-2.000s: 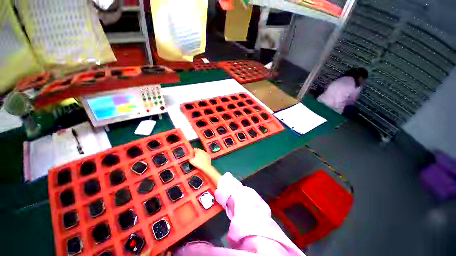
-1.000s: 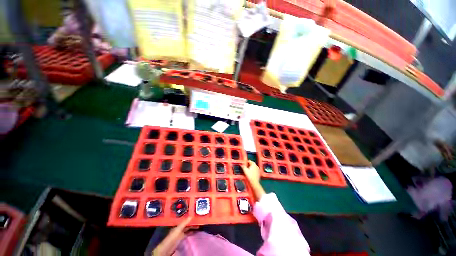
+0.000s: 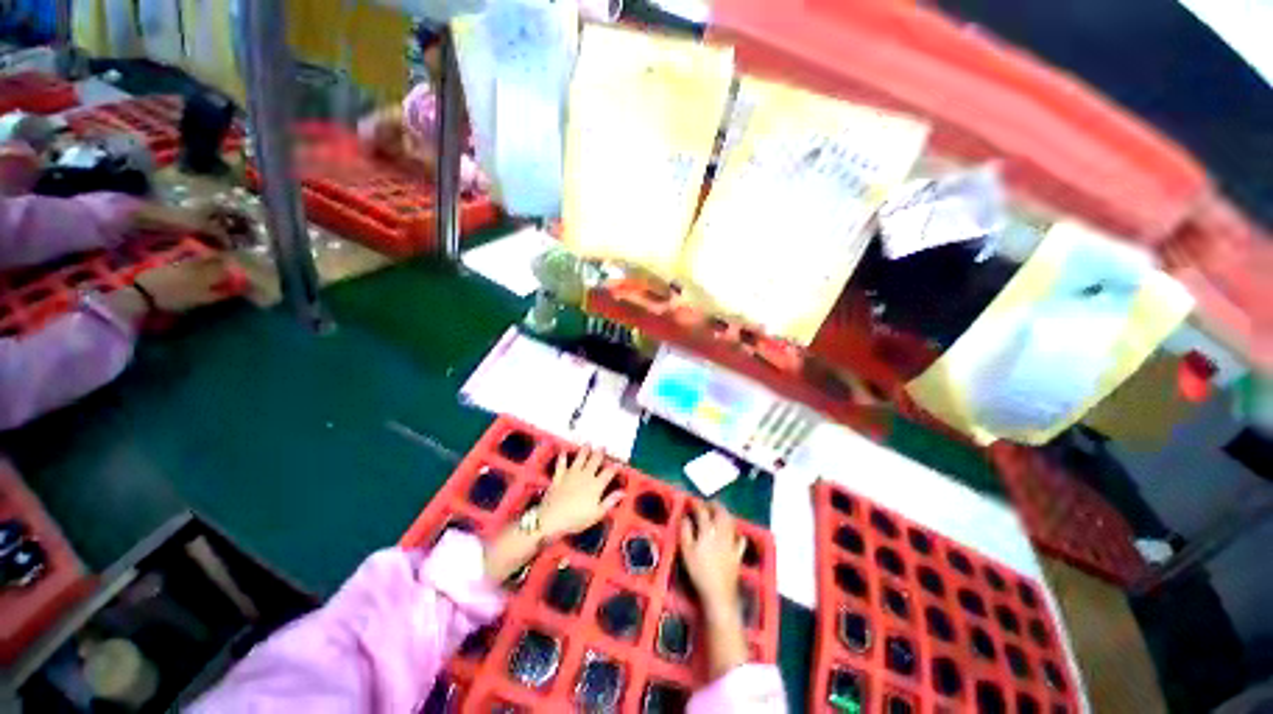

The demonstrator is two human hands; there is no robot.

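Note:
A red-orange watch tray (image 3: 624, 506) lies in front of me, with dark watch heads in its pockets; its near part runs out of the picture. My left hand (image 3: 575, 498) rests over the upper left pockets with its fingers spread. My right hand (image 3: 713, 547) is over the upper right pockets, its fingers pointing forward. The hands hide some pockets, and whether the fingertips touch a watch is too blurred to tell. A second watch tray (image 3: 824, 610) lies to the right, also with dark watches in its pockets.
Behind are the record sheets (image 3: 552, 395) with a pen, the tester (image 3: 726, 406), a white square pad (image 3: 711, 473) and a small fan (image 3: 557, 278). Yellow-edged sheets (image 3: 646, 154) hang above. At the left are a metal upright (image 3: 284, 168), coworkers' arms (image 3: 70, 342) and a dark box (image 3: 140, 628).
The view has swung left. My left hand has moved from the tray's near edge to its upper left pockets. My right hand has moved from the right edge onto the upper right pockets.

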